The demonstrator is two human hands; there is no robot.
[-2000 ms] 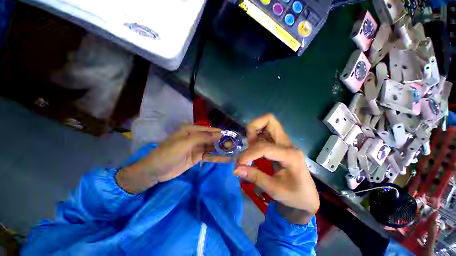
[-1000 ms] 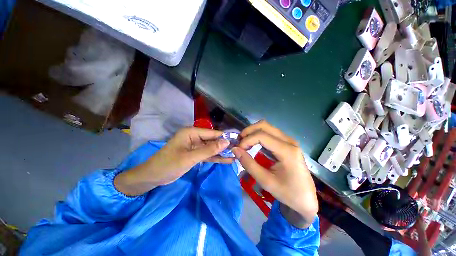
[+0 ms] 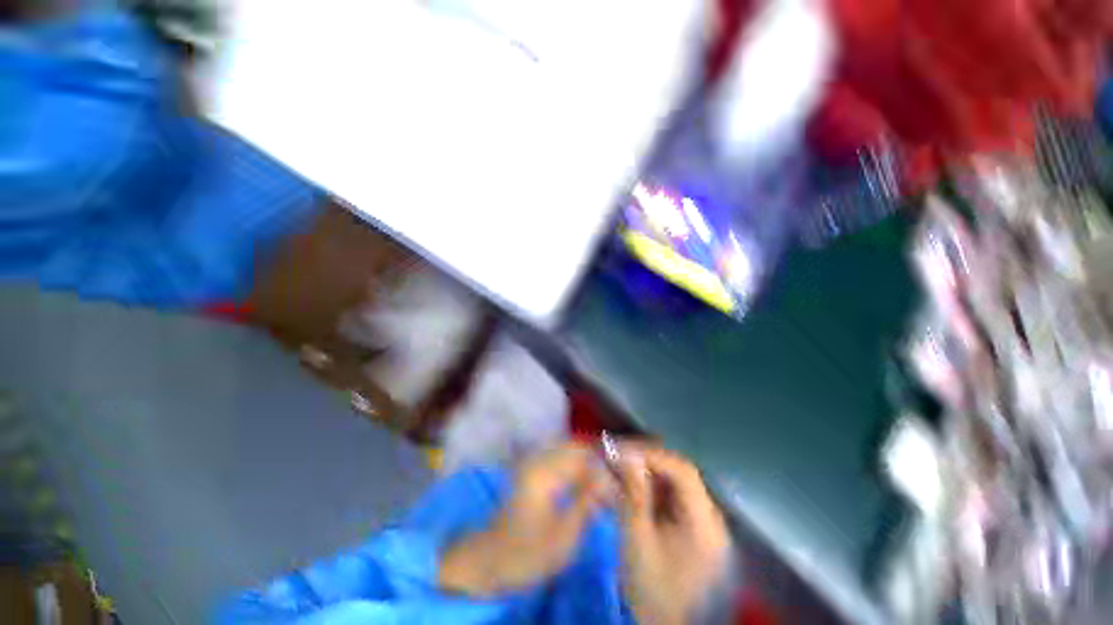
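The picture is strongly blurred. My left hand (image 3: 522,527) and my right hand (image 3: 674,527) are low in the middle, in front of the blue smock, with their fingertips close together. A small shiny glint, likely the decorative disc (image 3: 610,448), shows at the fingertips, held by my left hand. Whether my right fingers also grip it cannot be told. Its face and outline are hidden or blurred.
A white foam box (image 3: 452,134) is at the upper middle, beside the tape dispenser (image 3: 690,244). A pile of housings (image 3: 1001,415) lies on the green bench (image 3: 781,391) at right. An open carton (image 3: 320,287) is below the box. Another person's blue sleeve (image 3: 110,159) is upper left.
The view has swung, so the box, dispenser and hands sit lower in the picture. More red things show at the top, and a blue sleeve now shows at upper left. The hands stay together.
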